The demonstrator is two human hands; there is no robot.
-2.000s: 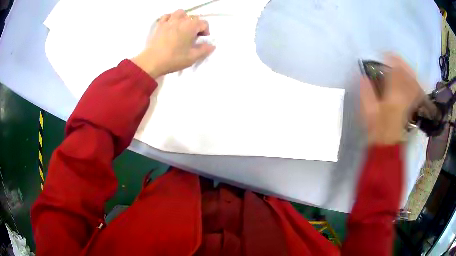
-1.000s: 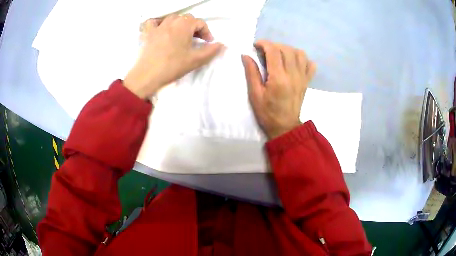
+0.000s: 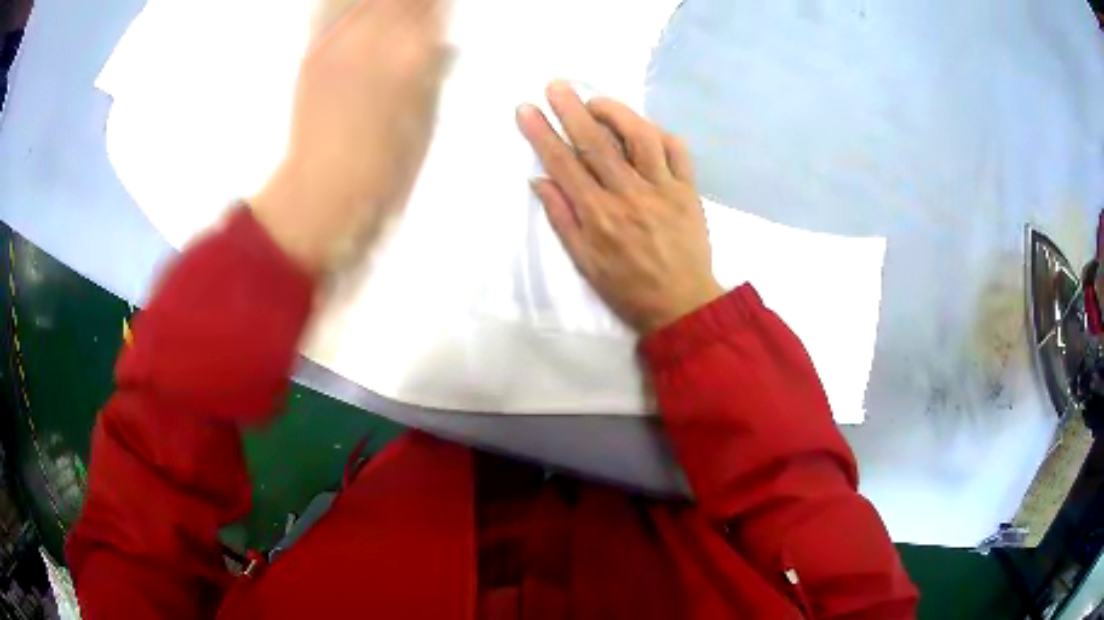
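Note:
A large white cut panel lies on the pale blue-grey table cover, with a curved edge at the upper right and a straight edge near my body. A smaller white piece seems to lie on it under my right hand, with soft folds below the palm; its outline is washed out. My right hand rests flat on the white cloth, fingers slightly spread. My left hand is blurred, over the panel at the upper left, its fingertips near the top edge of the picture; its hold is unclear.
A steam iron stands at the far right edge of the table, partly cut off. The table's front edge curves along my red jacket. Green floor shows at the lower left. A small clear item sits at the table's lower right corner.
The iron has been let go and stands at the right. My right hand came from it onto the cloth and has flattened. My left hand has moved up and left, away from the right.

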